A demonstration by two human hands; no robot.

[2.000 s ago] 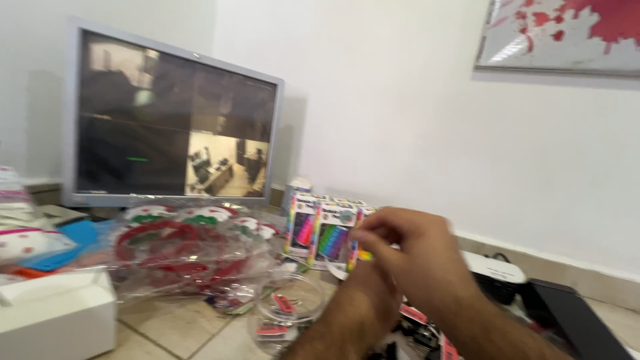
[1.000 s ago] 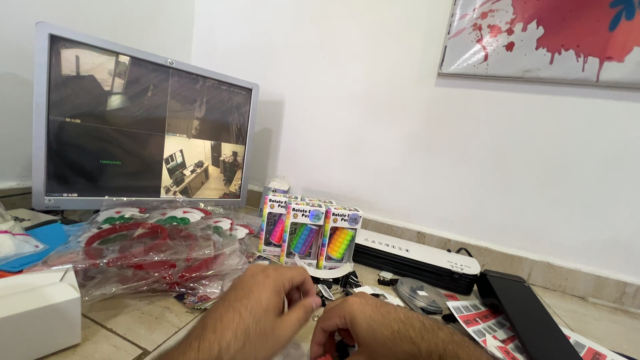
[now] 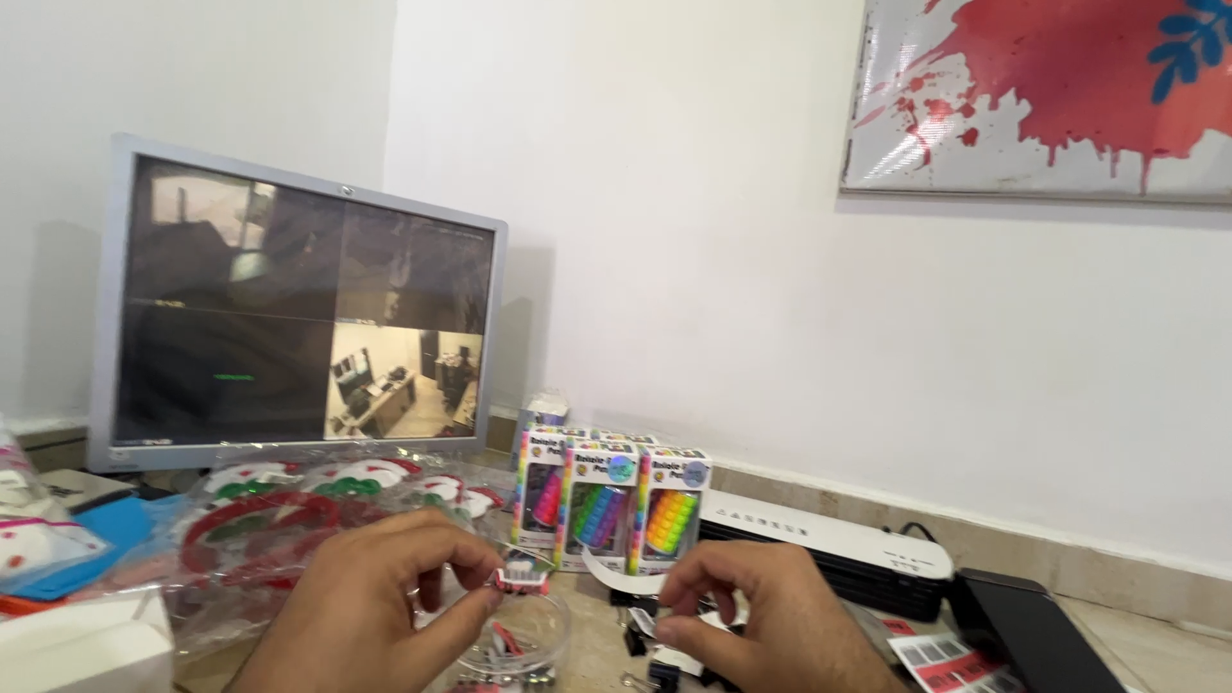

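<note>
My left hand [image 3: 385, 606] pinches a small item with a red and white printed label [image 3: 522, 580] between thumb and forefinger, above a round clear plastic container [image 3: 551, 630]. Small red-labelled pieces lie in and around that container. To the right, my right hand [image 3: 760, 616] has its thumb and forefinger near each other at a white paper strip [image 3: 621, 580]; whether it grips the strip cannot be told. Black binder clips [image 3: 664, 664], some with white labels, lie between the hands, partly hidden by the right one.
Boxed rainbow toys [image 3: 602, 505] stand behind the hands. A monitor [image 3: 500, 337] is at back left, with red, white and green headbands in clear plastic [image 3: 260, 539] before it. A white box [image 3: 87, 645] sits at left. At right are a white and black machine [image 3: 828, 539], a black object [image 3: 1039, 635] and label sheets [image 3: 953, 664].
My hands, close together one second ago, are now farther apart. The small labelled item shows in my left fingers. The view has shifted.
</note>
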